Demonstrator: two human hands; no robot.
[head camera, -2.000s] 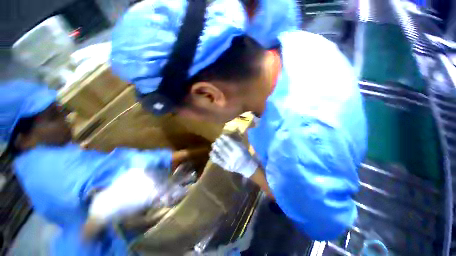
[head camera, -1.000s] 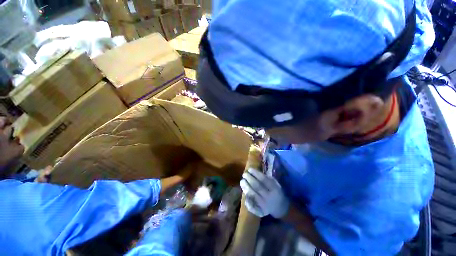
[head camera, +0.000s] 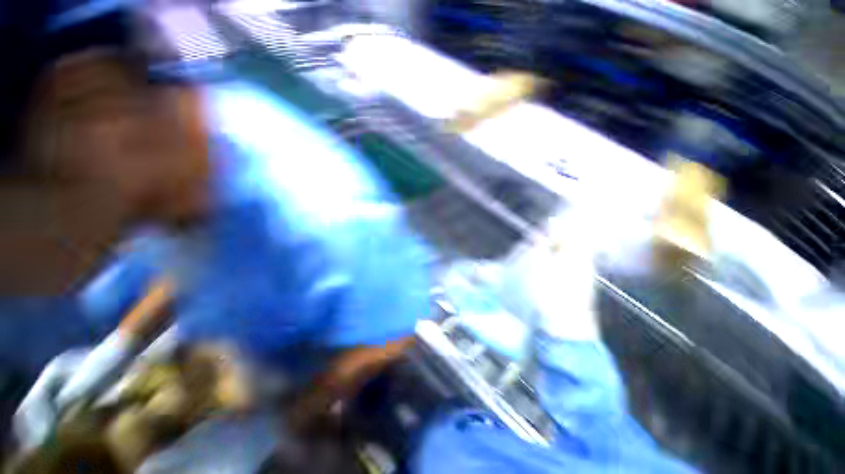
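The picture is strongly blurred. My right hand (head camera: 565, 287), in a white glove, reaches up from a blue sleeve at the bottom, right of centre. A pale, shiny, plastic-like thing (head camera: 482, 305) shows just left of it; whether my fingers hold it cannot be told. My left hand cannot be made out. At the bottom left lie blurred brown and grey-white shapes (head camera: 148, 393), too smeared to name, with another person's bare hand or wrist (head camera: 148, 310) by them.
A person in a blue coat (head camera: 296, 222) fills the left side, close by. A long white shelf (head camera: 547, 153) runs diagonally, with tan blurred things (head camera: 690, 208) on it. Beside it are a dark green surface (head camera: 398, 167), a metal rail (head camera: 482, 380) and a dark conveyor-like surface (head camera: 723, 361).
The view has swung right, from the open carton to the line. The carton no longer shows clearly. The person in blue now sits further left, and a white-gloved hand shows right of centre.
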